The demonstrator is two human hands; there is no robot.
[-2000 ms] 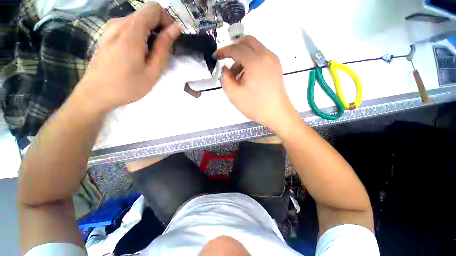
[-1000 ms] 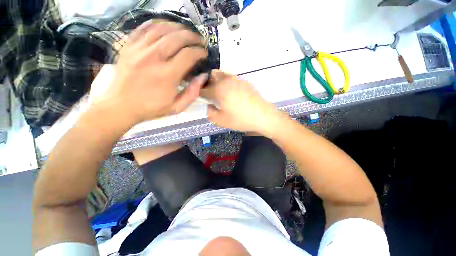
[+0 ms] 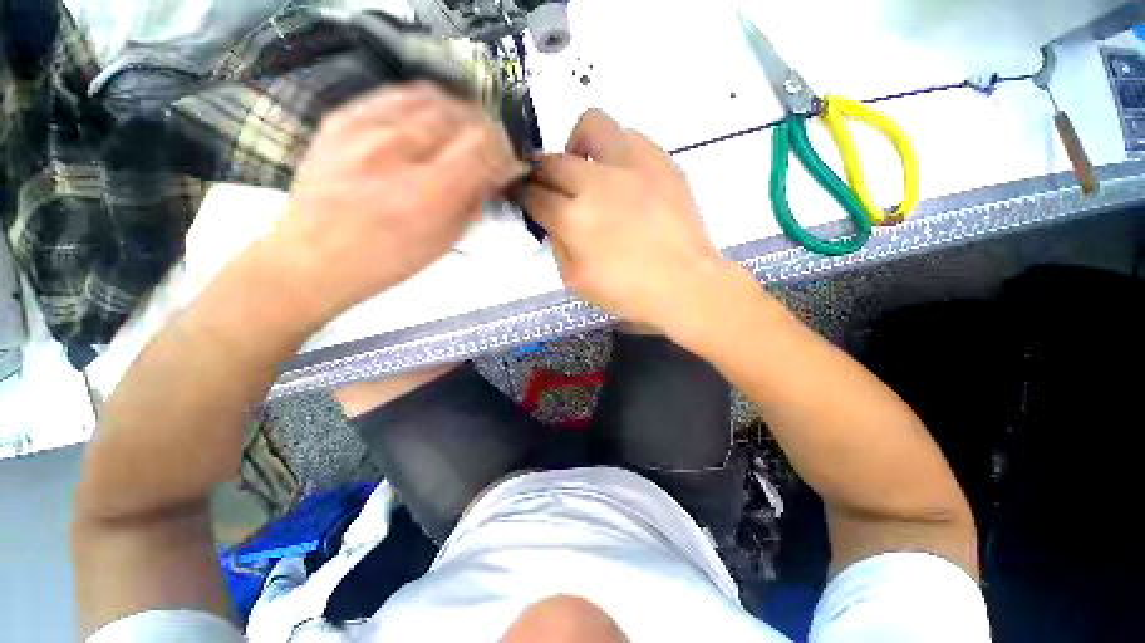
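Observation:
The plaid garment piece (image 3: pixel 151 157), dark with cream lines, lies bunched on the table at the left and runs under my left hand. My left hand (image 3: pixel 396 189) is blurred, its fingertips closed on the garment's dark edge. My right hand (image 3: pixel 622 214) pinches the same dark edge, its fingertips touching those of my left hand. A bit of black cloth (image 3: pixel 534 227) shows below the fingertips. The sewing machine's needle area (image 3: pixel 483 18) is just above my hands, cut off by the top of the picture. The exact grip is partly hidden.
Scissors with green and yellow handles (image 3: pixel 844 157) lie right of my right hand. A thin wooden-handled tool (image 3: pixel 1076 152) lies farther right. A measuring scale (image 3: pixel 954 226) runs along the table's front edge. Blue and white cloth (image 3: pixel 301 540) lies low at the left, black cloth (image 3: pixel 1067 402) at the right.
The black piece held up near the needle is now mostly hidden by my hands. My hands have come together, lower and nearer the table's front edge. The plaid cloth has shifted toward my left hand.

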